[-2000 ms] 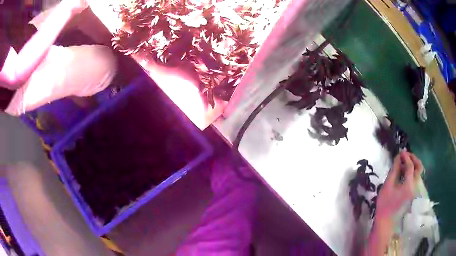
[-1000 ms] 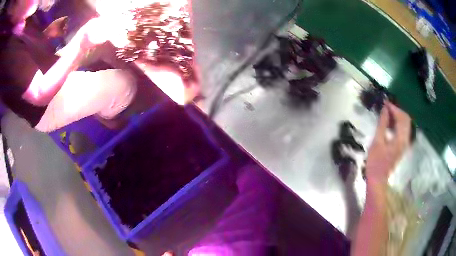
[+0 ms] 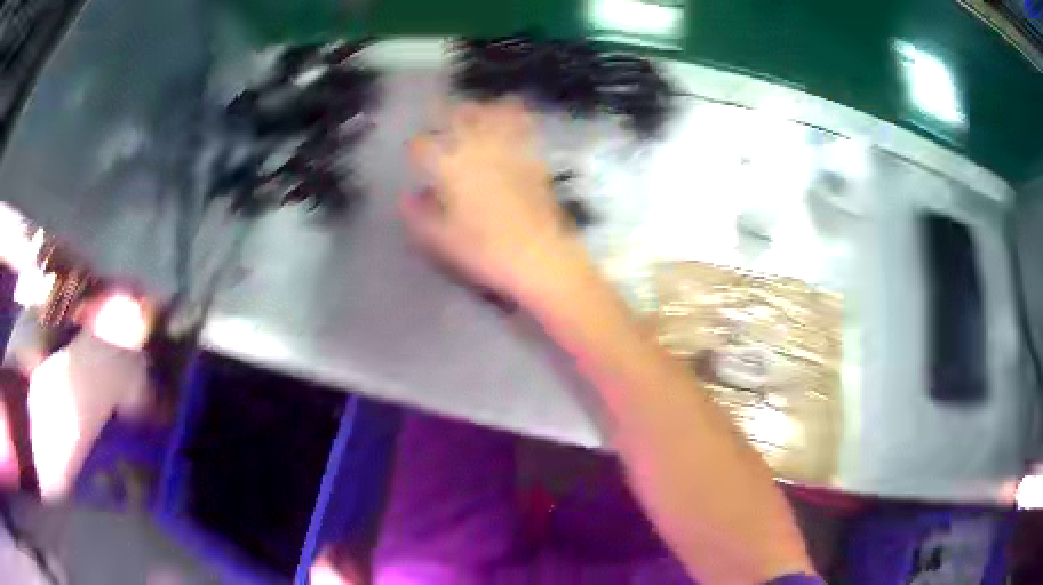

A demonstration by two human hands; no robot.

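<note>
My right hand (image 3: 486, 171) is blurred over the left middle of the grey bench (image 3: 377, 331), its forearm coming from the lower right. Blur hides whether its bent fingers hold anything. Black spiky parts (image 3: 303, 126) lie to its left. A dark row of similar parts (image 3: 560, 80) lies just beyond it along the bench's back edge. Small dark shapes show beside and below the hand, too blurred to name. A small skin-coloured patch at the bottom edge may be my left hand (image 3: 332, 568), mostly cut off.
A shiny brown taped board (image 3: 812, 331) lies right of my forearm. A black flat rectangle, apparently a smartphone (image 3: 957, 309), lies at the right. The green conveyor (image 3: 778, 46) runs behind. A blue crate (image 3: 326, 491) with dark contents is at lower left, near a person's pale-clothed leg (image 3: 69, 400).
The view has swung right, bringing the brown board and the black rectangle fully into view. My right hand has moved from the right part of the row to the left, nearer the spiky heap.
</note>
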